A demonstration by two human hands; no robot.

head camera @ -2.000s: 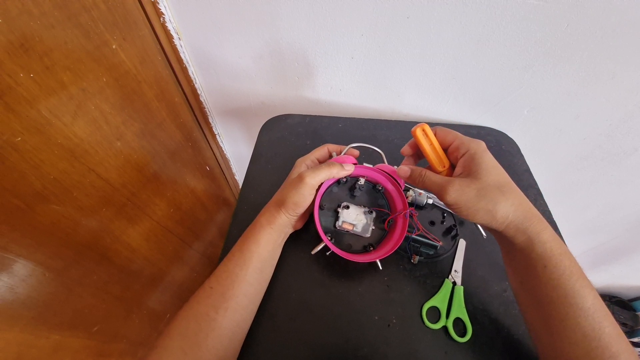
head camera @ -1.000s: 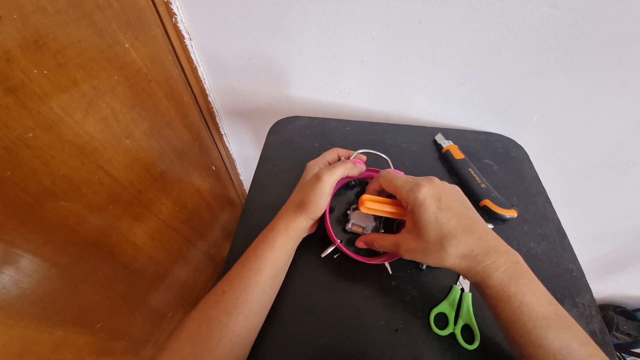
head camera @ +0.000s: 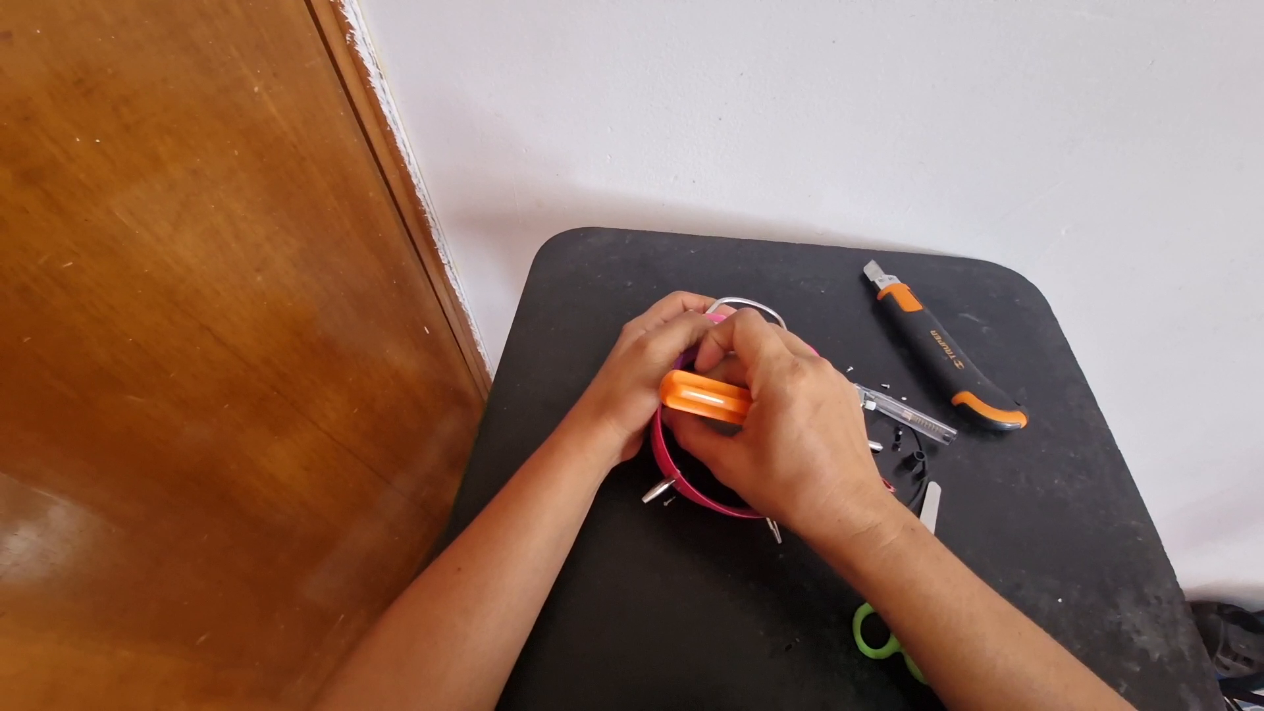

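A pink round alarm clock case (head camera: 679,482) with a metal handle and small metal feet rests on a black tabletop. My left hand (head camera: 644,373) grips its upper left rim. Over the case is my right hand (head camera: 790,425), closed around an orange tool handle (head camera: 703,397); the tool's working end is hidden. My right hand covers most of the case's inside. Right of it lie a clear plastic tube-like piece (head camera: 907,413), small screws and black parts.
A Truper utility knife (head camera: 943,355), black and orange, lies at the back right. Green-handled scissors (head camera: 874,642) are partly under my right forearm. A wooden door (head camera: 197,296) stands at the left, a white wall (head camera: 790,118) behind the table.
Two seconds ago my right hand held the orange tool upright beside the case's upper right; it has since moved left over the case. My left hand has stayed on the rim.
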